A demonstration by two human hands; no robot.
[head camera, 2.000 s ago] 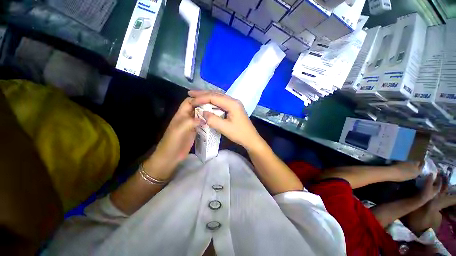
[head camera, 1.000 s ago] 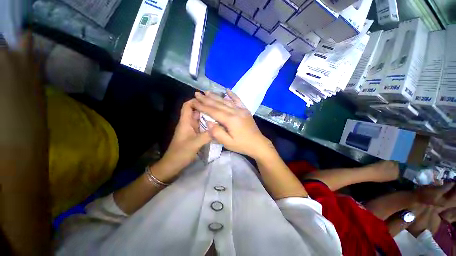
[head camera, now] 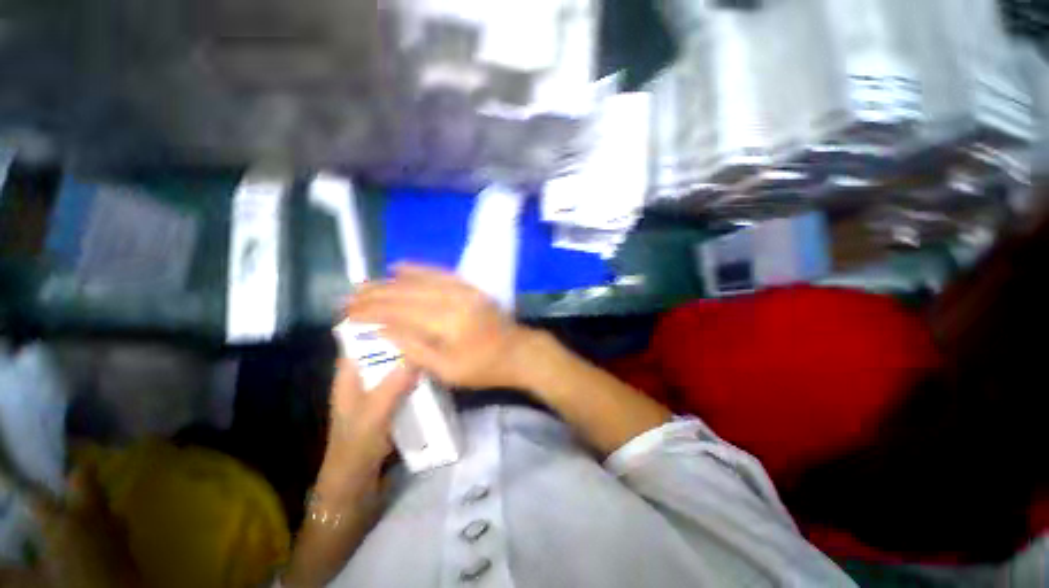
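Observation:
A slim white retail carton (head camera: 423, 427) with dark print is held above my lap, tilted, its lower end near my shirt. My left hand (head camera: 366, 416) is closed around its left side. My right hand (head camera: 443, 324) lies over its upper end and hides part of it; the fingers rest at the top edge. A long white pouch (head camera: 495, 244) lies on the blue mat (head camera: 422, 227) behind my right hand. The view is blurred, so the flaps cannot be made out.
A white device (head camera: 344, 225) and a flat carton (head camera: 254, 258) lie left of the mat. A leaflet stack (head camera: 600, 172) is at the mat's right. A larger open box (head camera: 765, 255) is further right. Blurred carton rows stand behind. People in yellow and red sit on both sides.
The head view has swung and blurred, and the bench appears lower. The carton now shows more of its length and leans, with my right hand over its upper end.

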